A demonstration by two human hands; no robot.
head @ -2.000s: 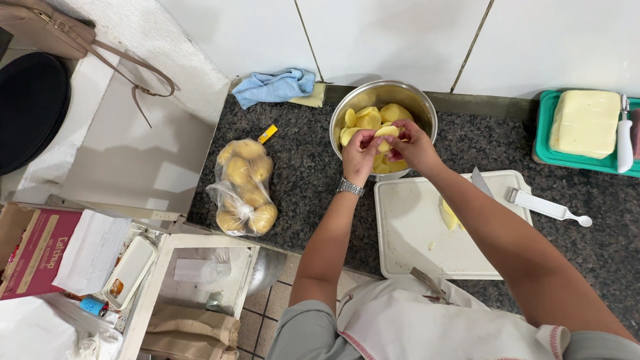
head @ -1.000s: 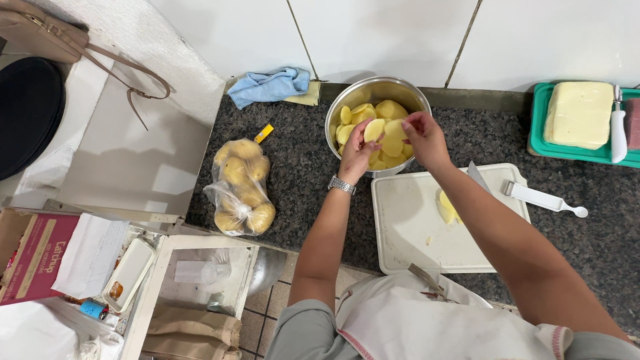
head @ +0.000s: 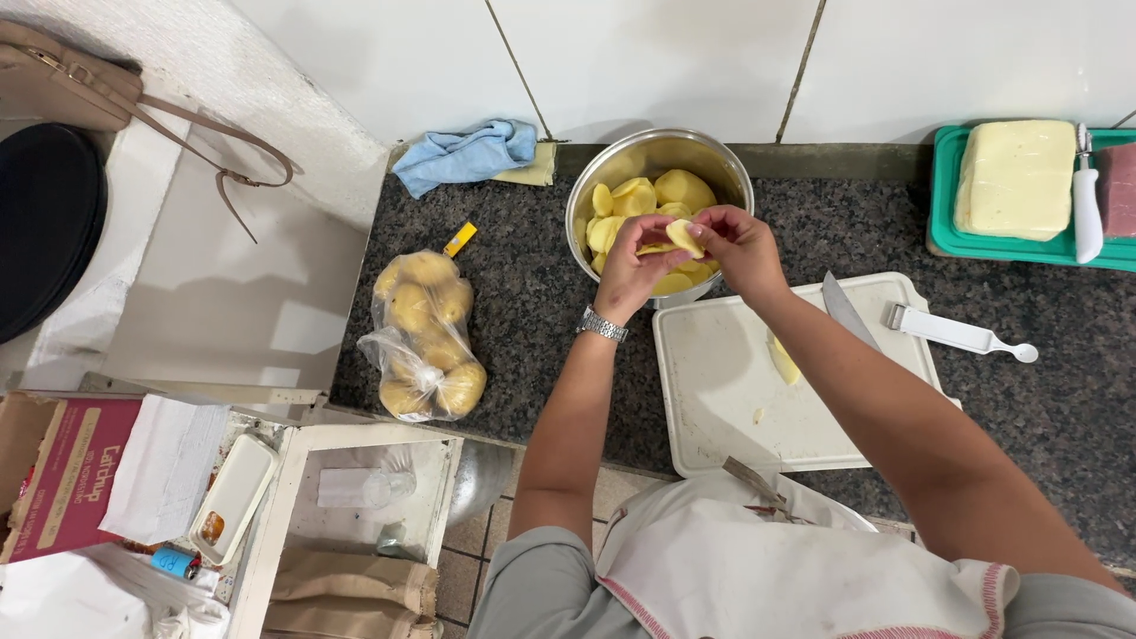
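Note:
A steel pot [head: 581,191] on the granite counter holds many peeled potato slices [head: 632,197]. Over its near side, my left hand [head: 635,262] and my right hand [head: 738,253] meet at a thin potato slice [head: 684,238], both with fingers on it. A white cutting board [head: 723,390] lies beside the pot, partly under my right forearm, bearing a piece of potato [head: 784,362] and a knife [head: 848,309] whose handle is hidden by that arm. A white measuring tool [head: 963,333] rests across the board's right edge.
Left on the counter are a plastic bag of whole potatoes [head: 426,333], a small yellow object [head: 460,240] and a blue cloth [head: 468,153]. Far right, a green tray [head: 994,248] holds a wrapped pale block [head: 1014,177] and a white-handled tool [head: 1086,213]. An open drawer [head: 297,497] juts out lower left.
One second ago my hands were apart, with potato slices between them above the pot; now they are close together at one slice.

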